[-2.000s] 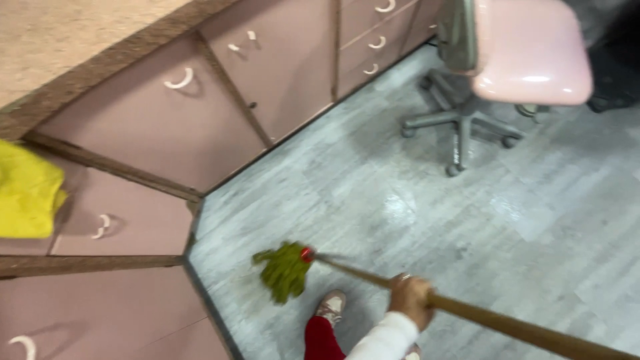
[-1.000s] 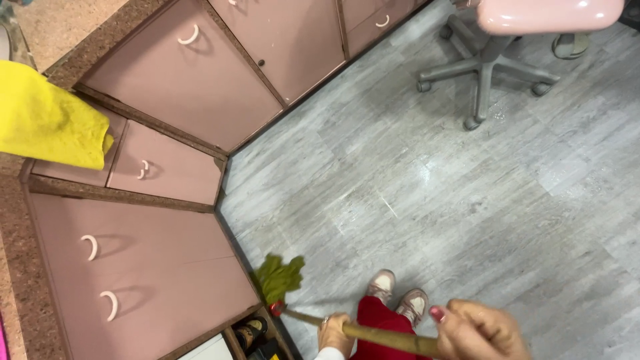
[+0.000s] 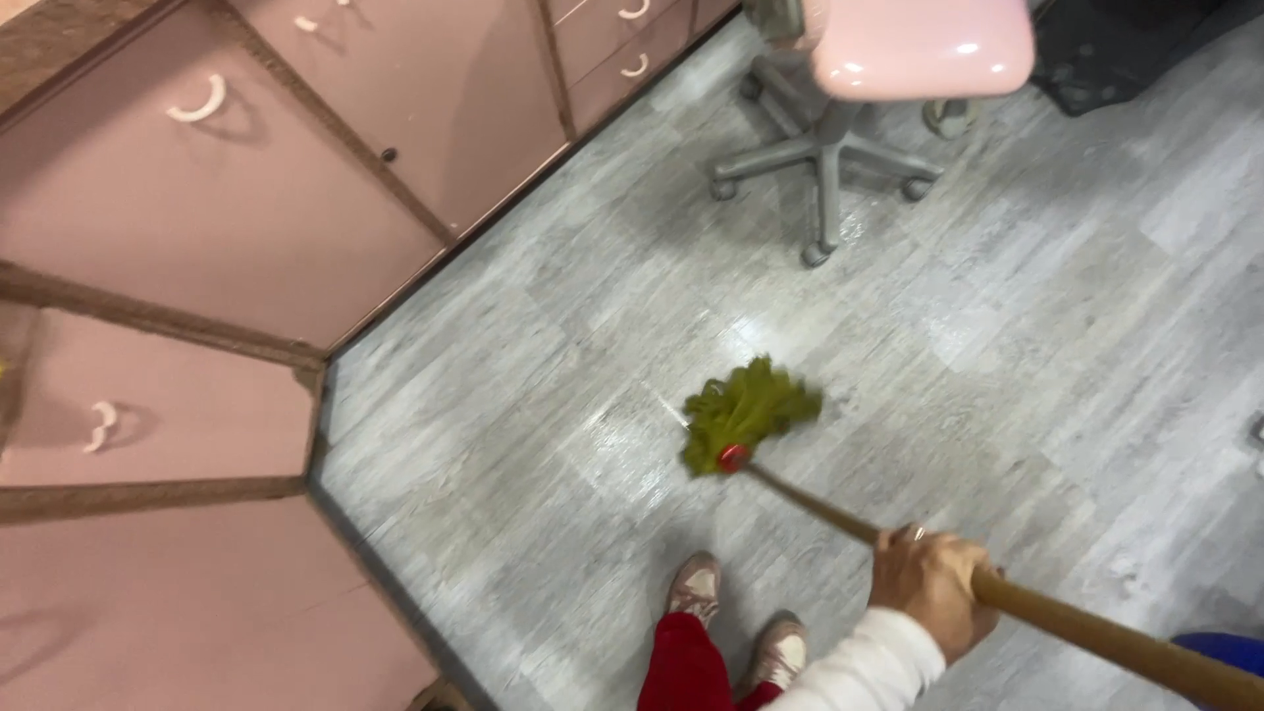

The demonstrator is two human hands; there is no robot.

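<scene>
A mop with a green string head (image 3: 752, 410) and a red socket (image 3: 734, 458) rests on the grey wood-look floor, ahead of my feet. Its wooden handle (image 3: 1096, 627) slants from the head to the lower right edge of the view. My left hand (image 3: 933, 590), in a white sleeve, is closed around the lower part of this handle. The upper end of the handle lies outside the view, and my right hand is not visible.
Pink cabinets (image 3: 178, 592) with brown edging line the left side. A pink chair (image 3: 923, 49) on a grey wheeled base (image 3: 829, 148) stands ahead. A dark bag-like item (image 3: 1096, 49) lies at upper right, a blue object (image 3: 1220, 652) at lower right.
The mop head has moved away from the left cabinets onto the floor ahead of my feet. My right hand, seen one second ago near the handle, has left the view. The view has shifted.
</scene>
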